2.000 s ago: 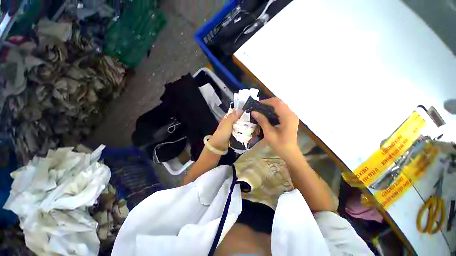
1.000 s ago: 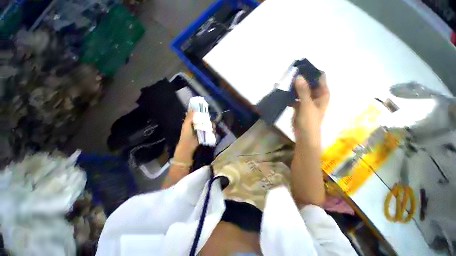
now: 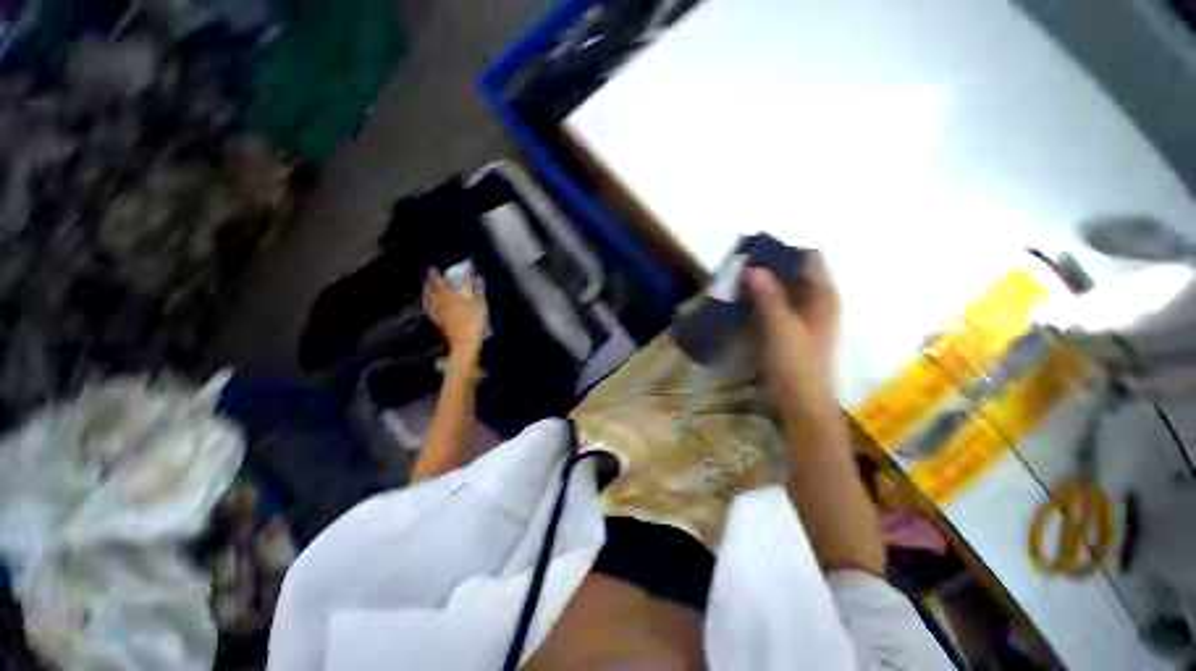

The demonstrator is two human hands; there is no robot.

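Note:
My right hand (image 3: 794, 308) holds small dark cloth pieces (image 3: 715, 330) with a small white ticket (image 3: 729, 275) at their side, over the near edge of the white table. My left hand (image 3: 455, 312) is stretched out over the black cloth pieces (image 3: 348, 319) at the white plastic bin (image 3: 584, 249). A bit of something white (image 3: 460, 274) shows at its fingers. The image is blurred, and I cannot tell whether the left hand grips it.
The blue crate (image 3: 522, 125) stands beside the white table (image 3: 787, 118). Yellow tape (image 3: 977, 347) and yellow-handled scissors (image 3: 1072, 528) are on the table at right. Off-white cloth (image 3: 112, 505) and a grey-brown heap (image 3: 118, 249) lie at left.
My left hand has moved away from my body to the black pieces, and the white stack it held is mostly out of sight. My right hand earlier took the dark pieces away from the left.

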